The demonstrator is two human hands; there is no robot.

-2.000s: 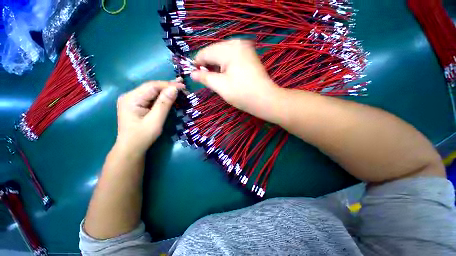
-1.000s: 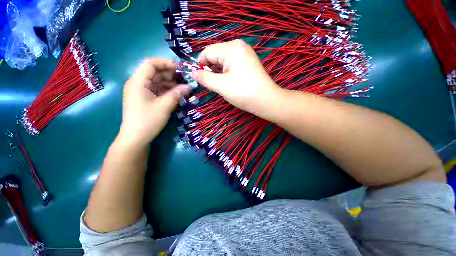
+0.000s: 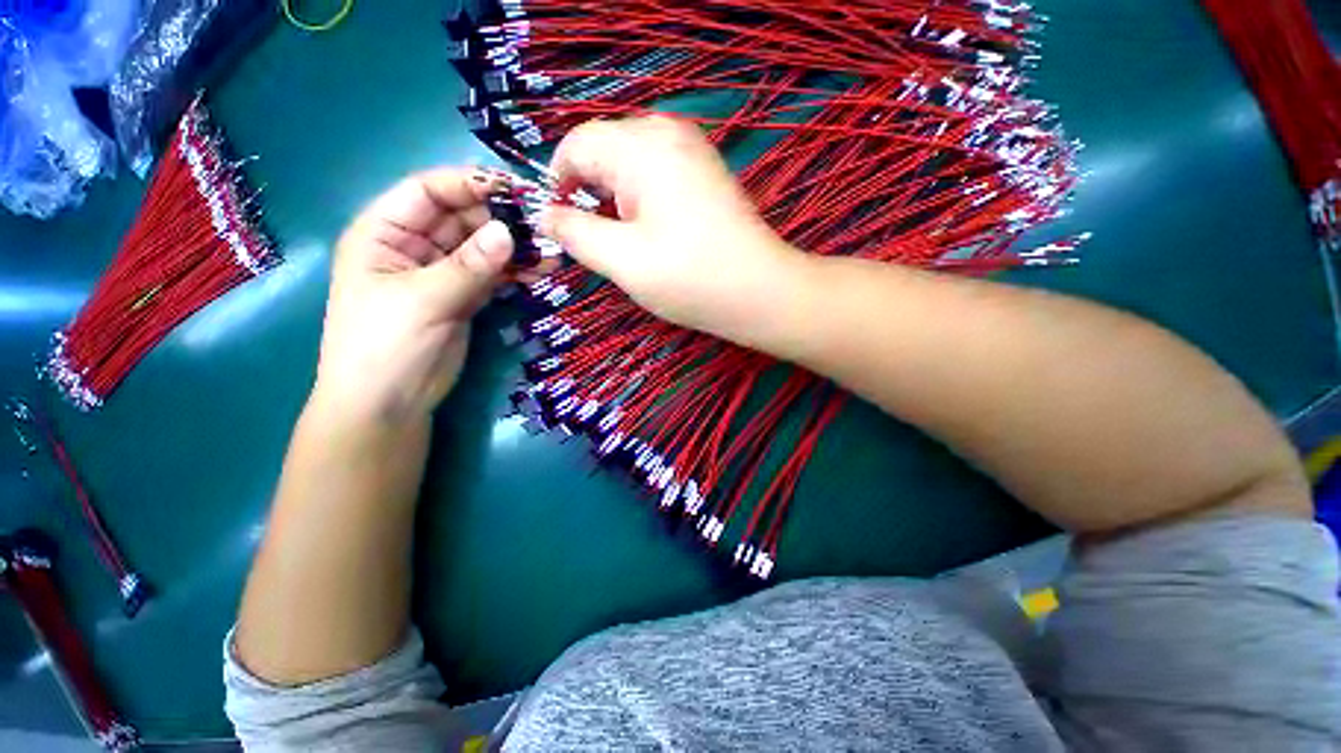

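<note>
A large fan of red wires (image 3: 706,316) lies in front of me, with black connector housings (image 3: 478,81) along its left edge and pale terminals (image 3: 1030,155) at its right. My left hand (image 3: 419,272) holds a black housing (image 3: 513,228) between thumb and fingers at the fan's left edge. My right hand (image 3: 662,221) is just right of it, above the fan, with its thumb and fingers closed on wire ends with pale tips (image 3: 574,197). The fingers of both hands nearly meet. Whether a tip is inside the housing is too small to tell.
A red wire bundle (image 3: 162,272) lies at left, with a thin wire set (image 3: 91,503) and a dark-ended bundle (image 3: 59,640) below it. Crumpled clear bags (image 3: 59,118) and a yellow-green band (image 3: 318,15) are at upper left. Another red bundle (image 3: 1279,88) lies at far right.
My left fingers, pinched at the housing row two seconds ago, have moved up beside my right fingertips and now show a black housing. My right hand has shifted slightly left.
</note>
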